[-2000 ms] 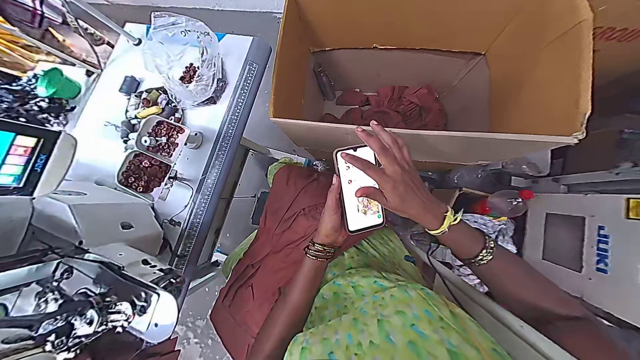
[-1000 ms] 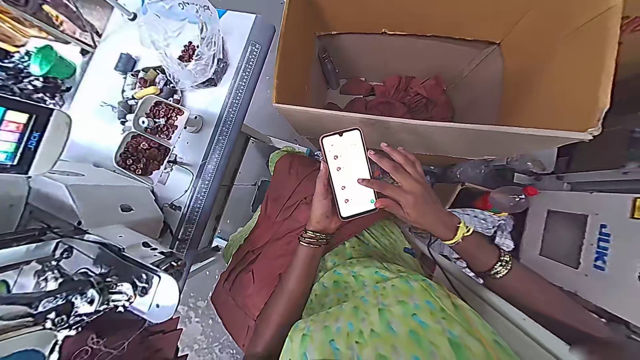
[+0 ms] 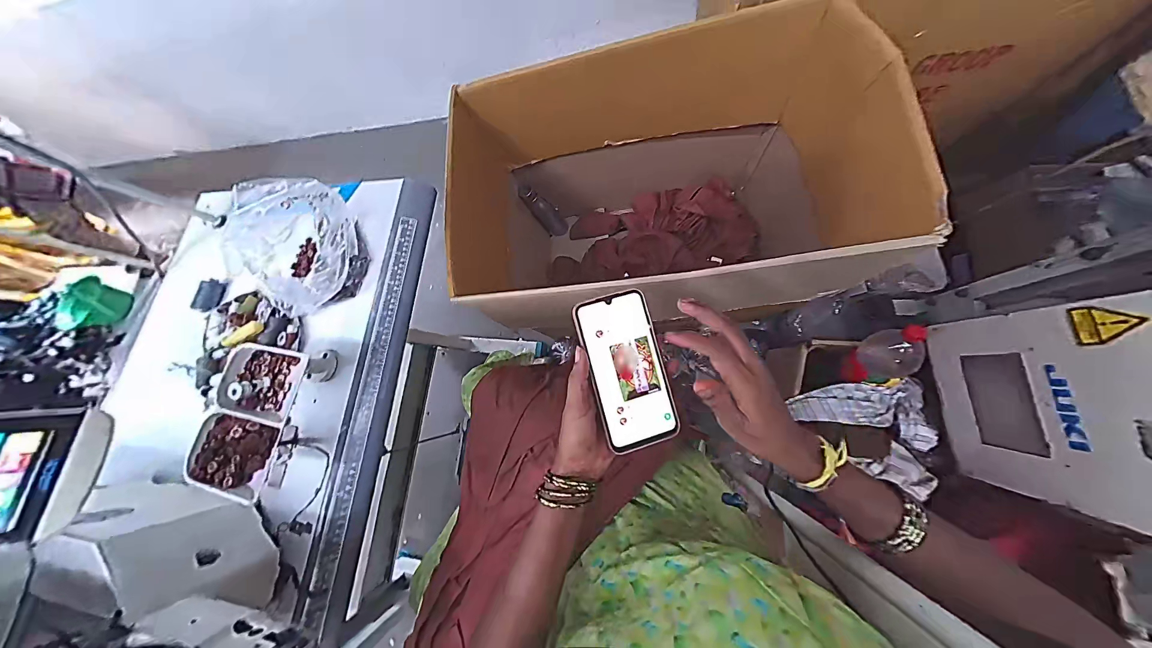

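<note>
A smartphone (image 3: 628, 371) with a lit screen is held upright in my left hand (image 3: 585, 423), which wraps its lower left side. On the screen are a picture and small round icons. My right hand (image 3: 738, 387) hovers just right of the phone, fingers apart, touching nothing that I can see. Dark red cloth (image 3: 504, 468) lies over my lap beneath the left forearm, on green patterned clothing (image 3: 684, 576). Beyond the phone, more dark red cloth pieces (image 3: 688, 225) lie heaped inside a large cardboard box (image 3: 675, 81).
On the left, a white table (image 3: 162, 396) carries two trays of dark red buttons (image 3: 236, 453) and a clear plastic bag (image 3: 288, 243). Part of a sewing machine (image 3: 162, 549) is at the lower left. A clear bottle with a red cap (image 3: 891, 353) and a Juki control box (image 3: 1026, 405) are on the right.
My right hand has come away from the phone's screen, where its fingers were earlier. The screen's content has changed. The view has shifted, showing more of the wall beyond the box.
</note>
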